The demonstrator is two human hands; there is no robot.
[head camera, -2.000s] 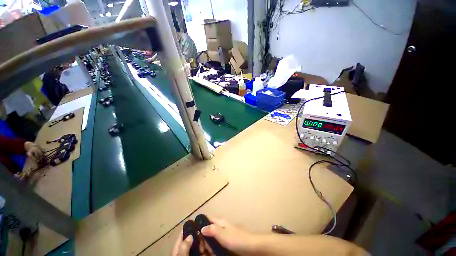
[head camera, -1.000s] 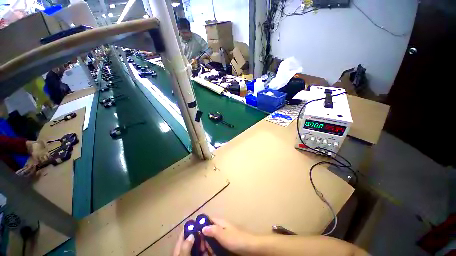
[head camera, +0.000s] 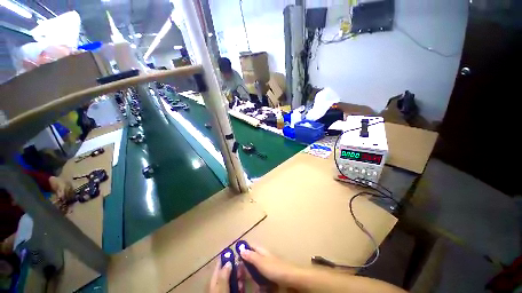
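Two black electronic units, a left one (head camera: 228,258) and a right one (head camera: 244,249), are held side by side at the bottom of the view. Each shows a pale bluish round spot on its far end. My left hand (head camera: 217,279), cut off by the bottom edge, holds the left unit. My right hand (head camera: 264,264) is closed around the right unit, its forearm reaching in from the lower right. The test lead connector (head camera: 324,261) lies on the cardboard to the right of my hands. The lower parts of the units are hidden.
The white power supply (head camera: 360,150) stands at the right, its lead (head camera: 376,245) looping over the cardboard sheet (head camera: 309,200). A frame post (head camera: 226,131) rises ahead. The green conveyor (head camera: 171,183) carries black units. Another person's hand (head camera: 60,187) is at the left. A blue bin (head camera: 309,131) stands behind.
The spots on the units were dark two seconds ago and are now pale and bright. The view has tilted up slightly. Both hands still hold the units.
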